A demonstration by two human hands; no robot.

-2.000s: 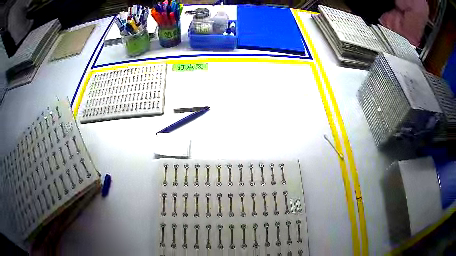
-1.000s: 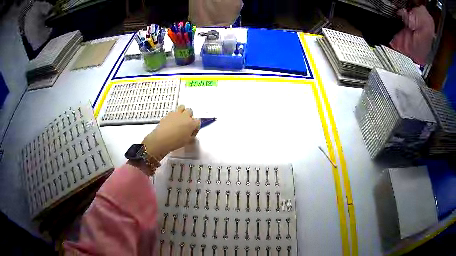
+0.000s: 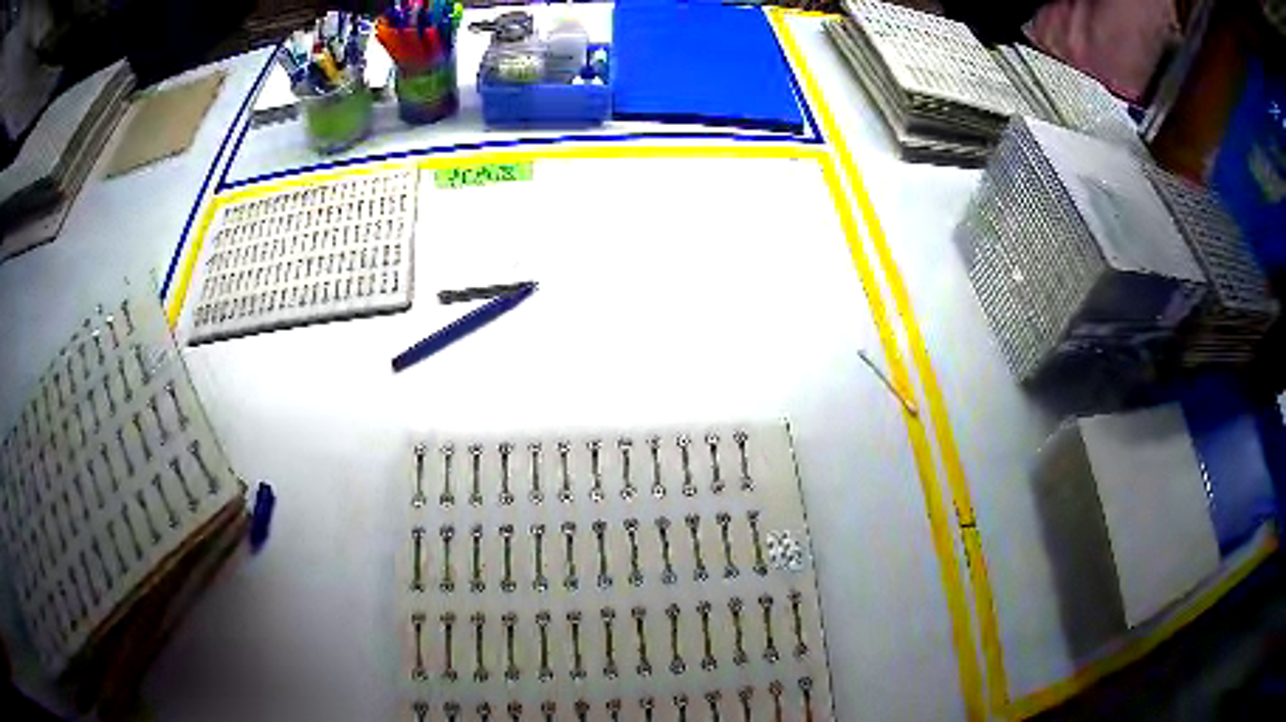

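No hand is in view. An off-white board (image 3: 811, 466) lies nearest me at bottom centre, its lower part cut off by the picture's edge. Upright rows of small dark metal dumbbell-shaped parts (image 3: 564, 556) cover it. A cluster of pale specks (image 3: 784, 550), perhaps loose stones, lies near its right edge. Beyond the board, a dark blue pen-like tool (image 3: 463, 327) lies slanted on the white table. A short dark strip (image 3: 480, 295), perhaps tweezers, lies close beside the tool's upper end.
A tilted stack of loaded boards (image 3: 120, 466) stands at left, a short blue tool (image 3: 262, 516) beside it. Another loaded board (image 3: 303, 254) lies behind. Pen cups (image 3: 339, 116), a blue tray (image 3: 547, 99) and a blue folder (image 3: 705, 64) stand at the back. Board stacks (image 3: 1079, 240) stand at right.
A hand in a pink sleeve, apparently my left, reached in near the blue tool one second ago and is out of view now. The small white item beyond the near board is gone.
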